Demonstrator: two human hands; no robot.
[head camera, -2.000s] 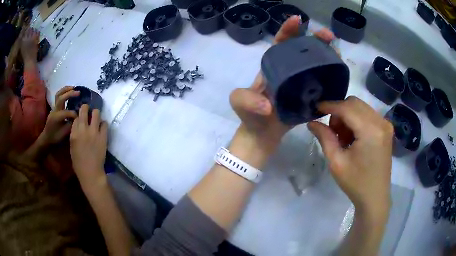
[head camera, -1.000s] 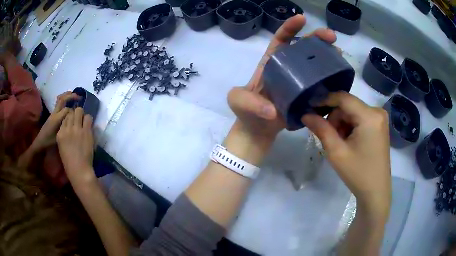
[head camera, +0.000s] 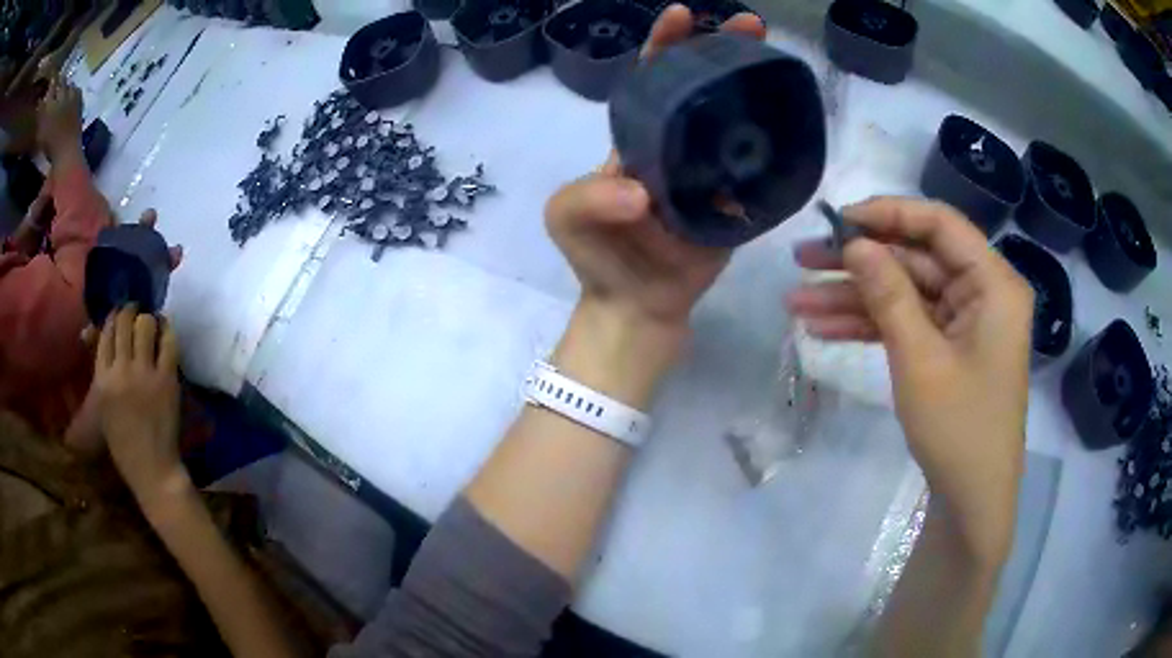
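My left hand, with a white wristband, holds a dark grey housing up with its open side towards me. A round hub shows in the housing floor, and a small lighter spot shows near its lower wall. My right hand is apart from the housing, to its right. Its thumb and index finger pinch a small dark piece, perhaps a clip; its shape is blurred. A loose pile of small dark clips with pale round centres lies on the bench at the upper left.
Several dark housings stand at the right and along the far side. A clear plastic bag lies below my hands. More clips lie at the far right edge. A co-worker's hands hold another housing at the left.
My right hand has come out of the housing and moved right, with a small dark piece now showing in its fingers. My left hand has moved the housing left and up and turned its opening towards me.
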